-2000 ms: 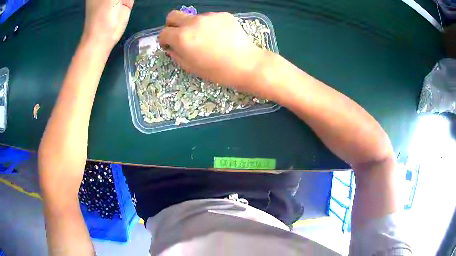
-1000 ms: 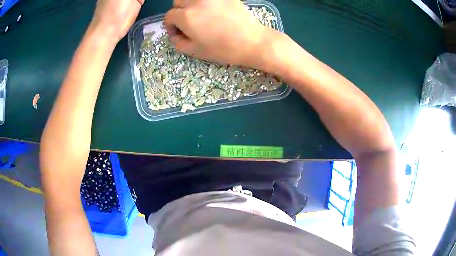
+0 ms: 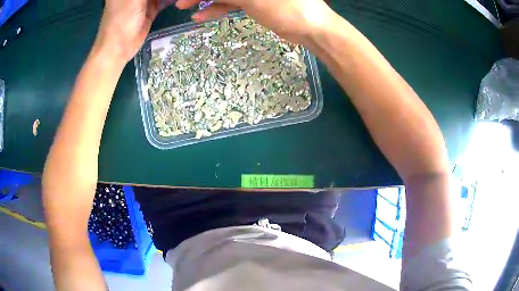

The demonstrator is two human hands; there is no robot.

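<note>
A clear plastic box (image 3: 227, 131) full of small silvery-beige metal pieces (image 3: 222, 85) lies in front of me on the dark green bench. My left hand (image 3: 128, 23) is beyond the box's left far corner, cut off by the top edge of the picture. My right hand (image 3: 256, 8) is over the box's far rim, its fingers pointing toward my left hand, also partly cut off. The fingertips of both hands are close together at the top edge. Whether they hold a part cannot be told. A bit of the small purple item (image 3: 205, 4) shows by my right fingers.
A green label (image 3: 277, 181) is stuck at the near bench edge. A small orange-tan scrap (image 3: 36, 127) lies at left. Small black parts (image 3: 18, 30) show at far left. A crumpled clear bag (image 3: 498, 91) is at right. A blue crate (image 3: 135, 227) of black parts stands below the bench.
My right hand has moved from over the metal pieces up and away to the far rim, near my left hand. More of the box's contents now shows. The view has shifted slightly.
</note>
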